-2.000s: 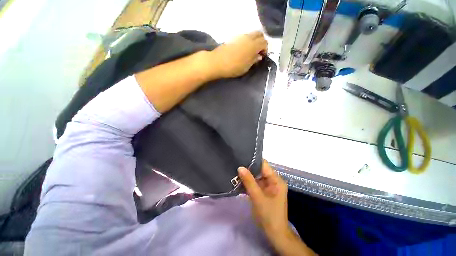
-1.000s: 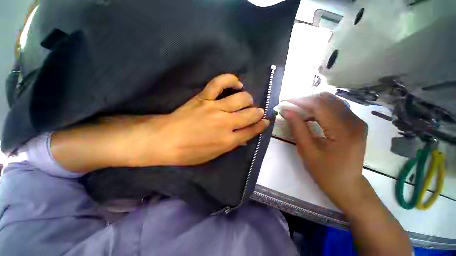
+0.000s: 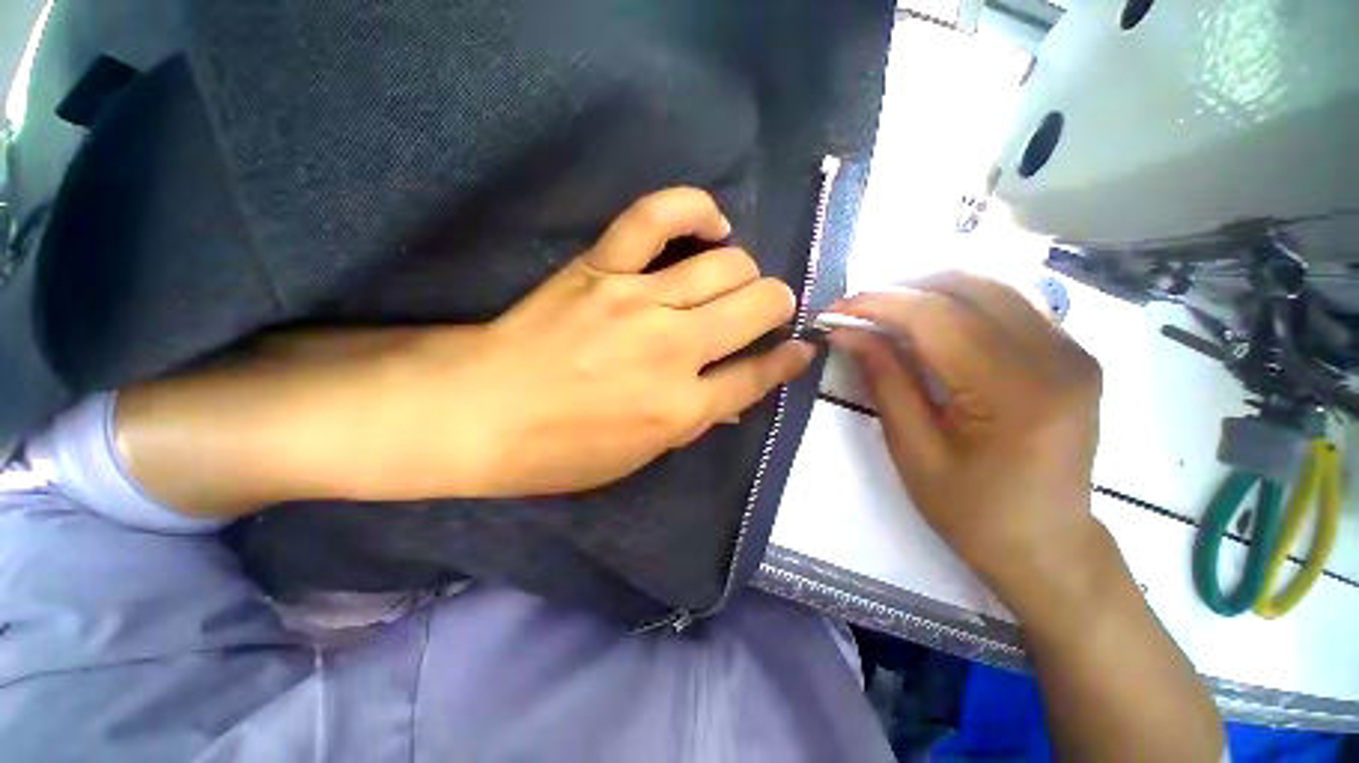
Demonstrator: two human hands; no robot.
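A dark grey garment (image 3: 447,164) lies over the table's left part and my lap. A pale zipper (image 3: 762,477) runs along its right edge, with a small metal slider (image 3: 674,619) at the lower end. My left hand (image 3: 641,350) lies on the cloth, fingers bent, fingertips pressing it beside the zipper; no separate object shows in it. My right hand (image 3: 984,410) pinches a small whitish piece, perhaps chalk (image 3: 847,321), between thumb and fingers, its tip at the zipper tape's edge.
The sewing machine head (image 3: 1192,134) stands at the upper right. Scissors with a green and a yellow handle loop (image 3: 1264,537) lie at the right, partly behind machine parts. A grey measuring strip (image 3: 894,614) follows the table's front edge. Blue material (image 3: 1002,716) shows below.
Since two seconds ago the left hand has come down to mid-zipper and the right hand has left the slider end, now holding the whitish piece. Over the last second its tip has shifted slightly.
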